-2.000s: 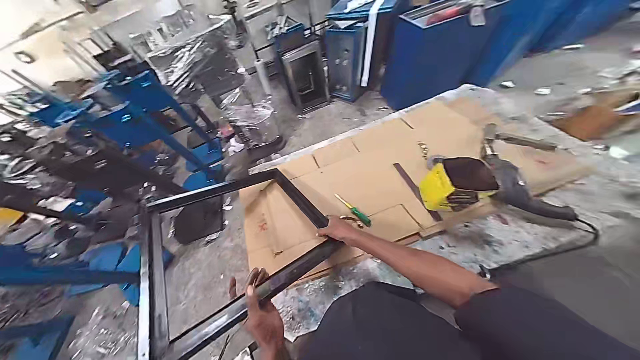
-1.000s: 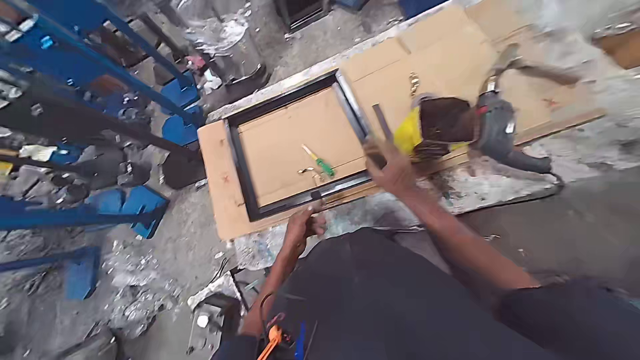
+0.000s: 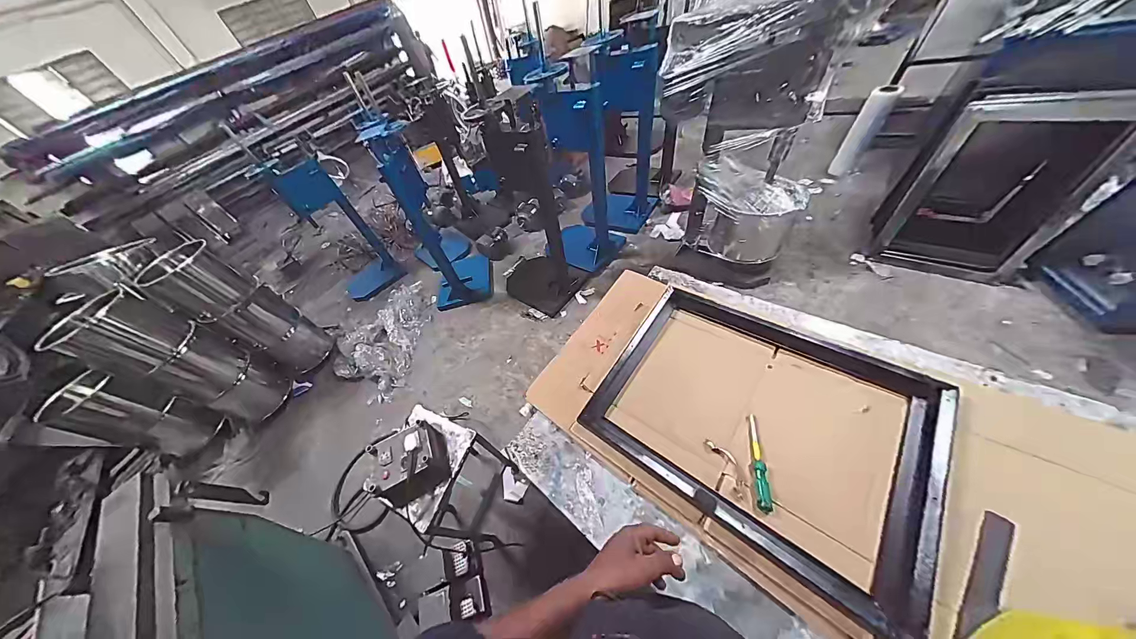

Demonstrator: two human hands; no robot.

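Note:
A rectangular black metal frame [image 3: 799, 355] lies flat on cardboard [image 3: 1047, 461] that covers the worktable. Inside it, on the cardboard, rest a screwdriver with a green and yellow handle [image 3: 761, 479] and a small brass-coloured metal piece [image 3: 723, 457]. My left hand [image 3: 635, 557] is over the table's near edge, just outside the frame's near side, fingers apart and holding nothing. A flat dark metal strip [image 3: 987, 568] lies right of the frame, beside part of a yellow object [image 3: 1021, 626] at the bottom edge. My right hand is out of view.
A small stand with an electrical box [image 3: 413, 461] and cables is left of the table. Shiny metal cylinders [image 3: 169, 355] lie farther left. Blue metal stands [image 3: 413, 195] and a plastic-wrapped item [image 3: 745, 177] stand beyond. A dark framed metal unit [image 3: 1003, 186] is at back right.
The black frame, held tilted in both hands two seconds ago, lies on the cardboard. My right hand has gone out of view. The view has swung left.

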